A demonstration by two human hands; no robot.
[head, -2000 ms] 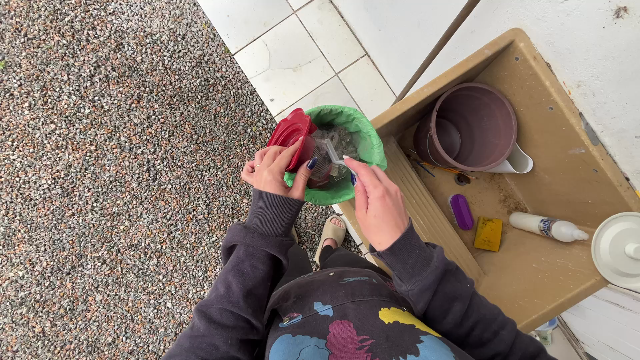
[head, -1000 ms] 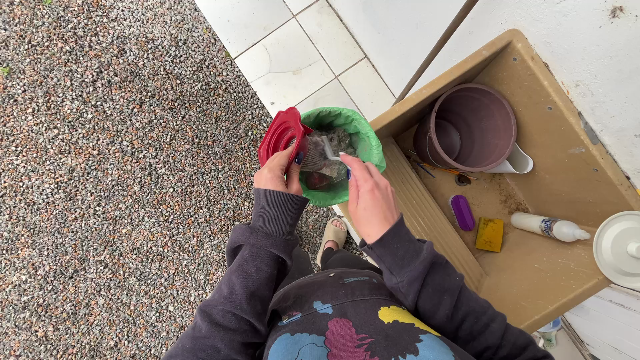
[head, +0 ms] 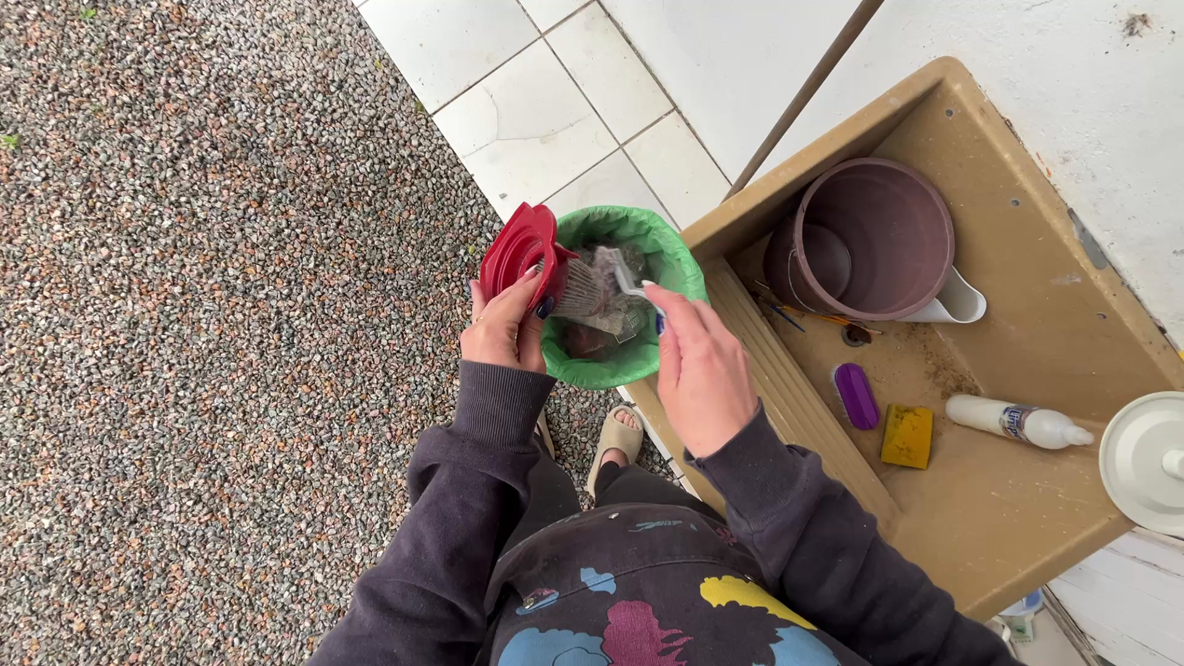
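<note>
My left hand (head: 511, 324) grips a red plastic filter part (head: 521, 248) with a ridged, mesh-like cone (head: 580, 289) that points right, over a bin lined with a green bag (head: 680, 264). My right hand (head: 700, 356) holds a small white brush or scraper (head: 625, 274), its head beside the tip of the cone. Grey fluff (head: 606, 264) clings between the tool and the cone. Inside the bin lie more fluff and some clear plastic wrapping (head: 632, 324). The exact kind of the white tool cannot be told.
At right, a tan utility sink (head: 1008, 504) holds a brown bucket (head: 916, 236), a purple brush (head: 857, 396), a yellow sponge (head: 907, 436) and a white bottle (head: 1013, 422). A round white lid (head: 1147, 462) lies at its edge. A pole (head: 805, 92) leans behind; gravel (head: 231, 324) covers the left.
The red part has tilted, and its ridged cone shows more plainly than two seconds ago. My right hand has shifted slightly with the white tool. Grey fluff now shows at the tool's head.
</note>
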